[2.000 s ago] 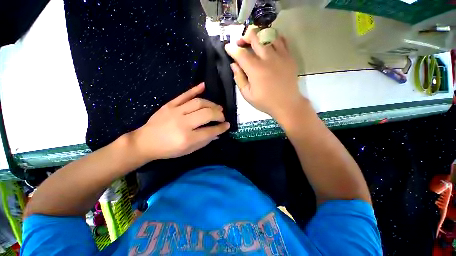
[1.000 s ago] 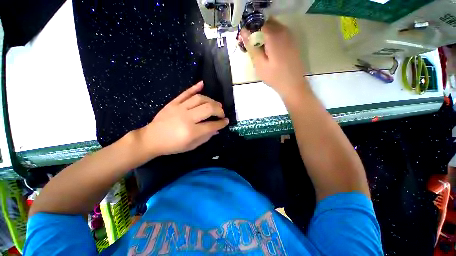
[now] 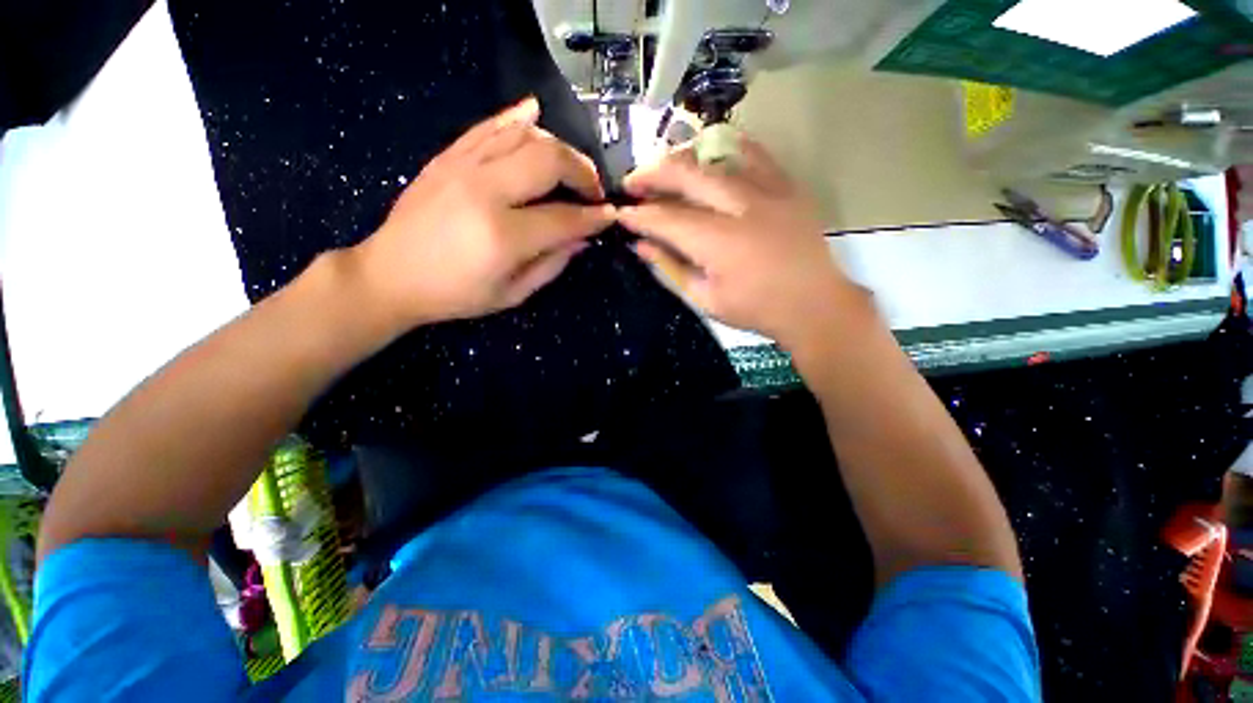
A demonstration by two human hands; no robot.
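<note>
A black fabric panel (image 3: 330, 96) lies over the white table and hangs down to the lap. My left hand (image 3: 495, 213) and my right hand (image 3: 721, 227) meet at the panel's right edge, just below the presser foot (image 3: 609, 127). The fingertips of both hands pinch the fabric edge between them. A pale band or wrap is on a finger of my right hand. The edge seems clear of the presser foot, but the fingers partly hide it.
The sewing machine head (image 3: 825, 41) is above my hands. Purple-handled snips (image 3: 1051, 227) and a yellow-green ring (image 3: 1157, 234) lie at the right of the white table (image 3: 96, 275). A lime green basket (image 3: 296, 549) is below left. Black fabric (image 3: 1099, 481) hangs at the right.
My left hand has moved up to the fabric edge near the needle. My right hand has come down from beside the dark knob to meet it. The panel's lower right edge has swung right.
</note>
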